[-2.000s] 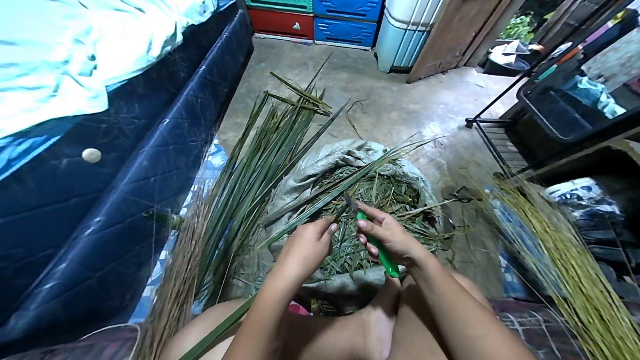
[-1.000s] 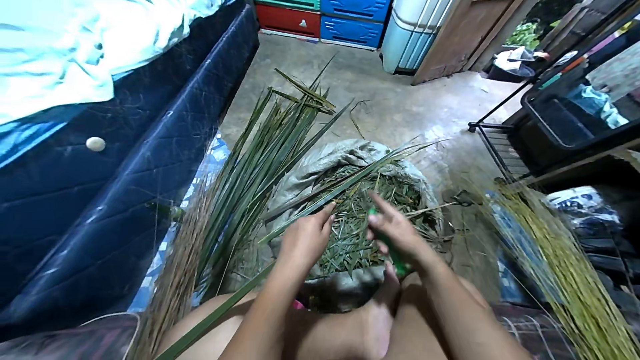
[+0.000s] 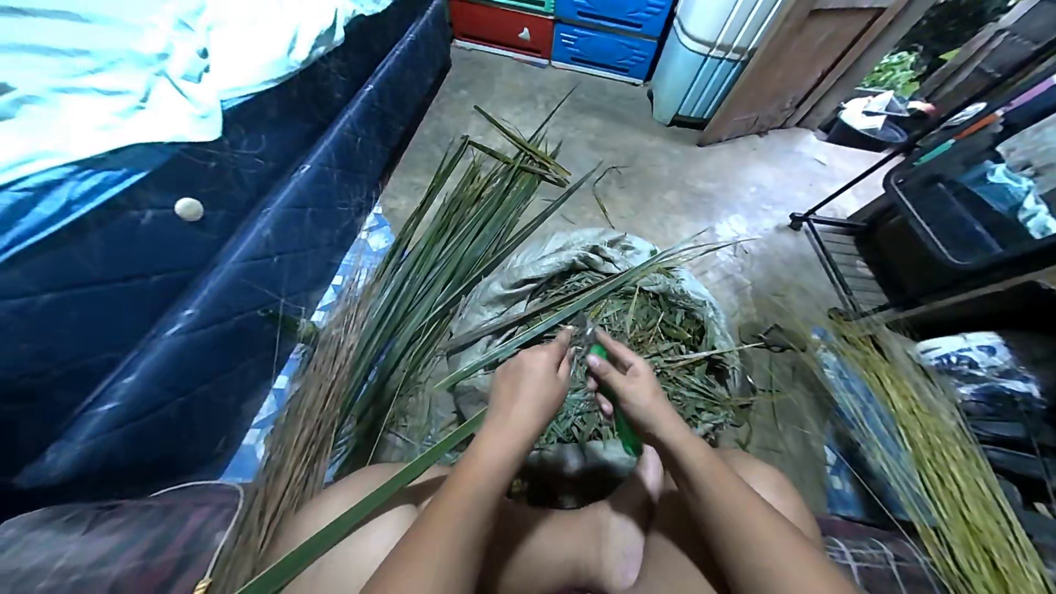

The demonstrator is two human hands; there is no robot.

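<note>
My right hand (image 3: 631, 384) is closed on the green handle of a knife (image 3: 624, 425), its short metal blade up by the fingertips. Just left of the blade, my left hand (image 3: 532, 379) pinches a long green palm leaflet (image 3: 371, 503), which runs down across my thigh. Both hands are over an open woven sack (image 3: 495, 309) holding green leaf scraps (image 3: 577, 417). More long leaflets (image 3: 549, 318) lie across the sack's mouth.
Green leaflets (image 3: 462, 223) and brown thin ribs (image 3: 309, 429) lie left of the sack, beside a dark blue mattress (image 3: 181, 305). Yellow-green ribs (image 3: 957, 445) lie at right, below a black metal rack (image 3: 833, 264). Plastic drawers (image 3: 610, 49) stand behind.
My right hand, lower and a little apart one second ago, is back up beside my left fingertips with the knife. My left hand stays near the same place.
</note>
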